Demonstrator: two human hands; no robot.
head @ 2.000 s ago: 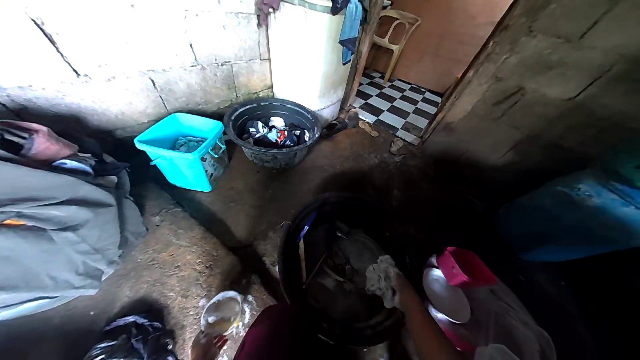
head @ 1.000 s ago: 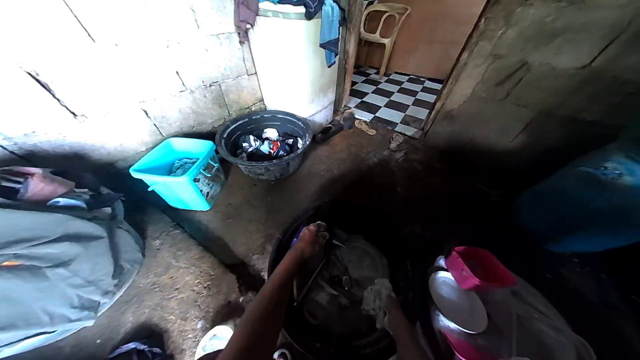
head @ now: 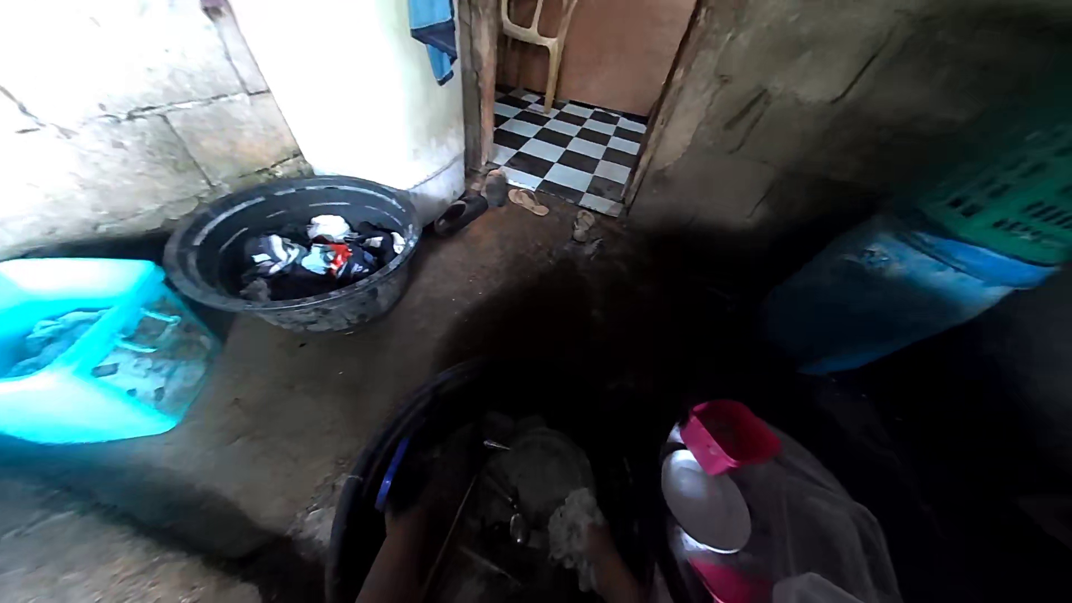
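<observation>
A dark round tub (head: 356, 502) stands low in the middle of the head view, with spoons (head: 518, 528) and other dishes in murky water. My left hand (head: 419, 486) reaches into its left part beside a blue-edged item (head: 392, 473); deep shadow hides its fingers and whatever they may hold. In the tub's right part, my right hand (head: 593, 536) is closed on a pale, sudsy scrubbing cloth or mesh (head: 574, 532). A pink plastic container (head: 730, 437) and a white plate (head: 706, 502) lie just right of the tub.
A black basin (head: 293, 310) of clothes stands ahead to the left, near a turquoise bin (head: 92, 402). Slippers (head: 528, 202) lie by the doorway with its checkered floor (head: 561, 146). At the right are a blue drum (head: 888, 293) and a green crate (head: 1013, 193).
My left hand has gone from a pale bowl outside the tub, two seconds ago, into the tub's left side. My right hand stays in the tub with the sudsy cloth. The view has shifted.
</observation>
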